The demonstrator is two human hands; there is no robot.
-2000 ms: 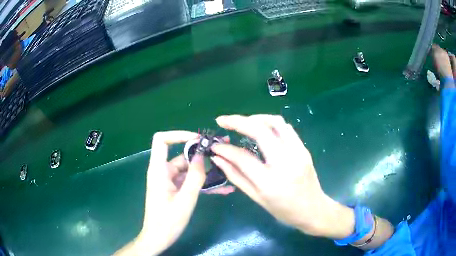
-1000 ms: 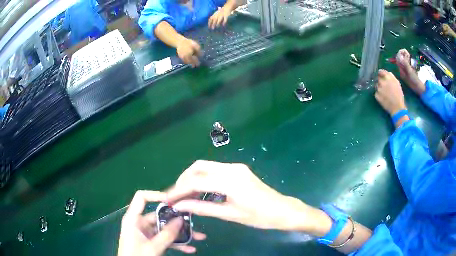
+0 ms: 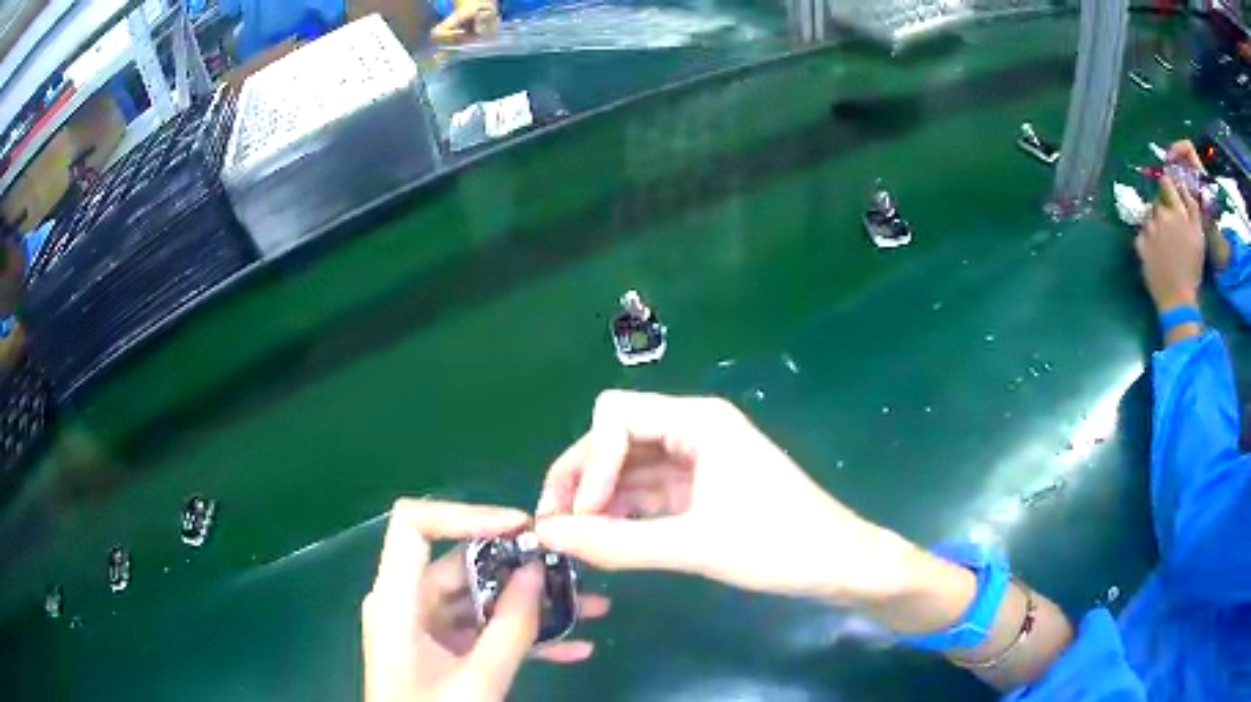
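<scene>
A watch case (image 3: 554, 598) with a silver rim and dark inside is held low in the middle of the view. My left hand (image 3: 446, 603) grips it from the left, its thumb on the dark inside and fingertips showing past the right edge. My right hand (image 3: 686, 487) is bent over the case's upper edge, thumb and fingers together beside a small bright spot there. Whether the right fingertips pinch a small part is hidden.
Part-assembled units lie on the green surface, one (image 3: 638, 333) beyond my hands, another (image 3: 886, 221) further right, several at lower left. A grey post (image 3: 1091, 117) stands at upper right, near a neighbour's hands (image 3: 1173, 240). Black trays (image 3: 137, 261) and a white stack (image 3: 329, 137) stand upper left.
Since a second ago my right hand's fingers have lifted and curled at the case's top edge. My left hand still holds the case. The view has shifted, and the opposite worker's arms are mostly out of view.
</scene>
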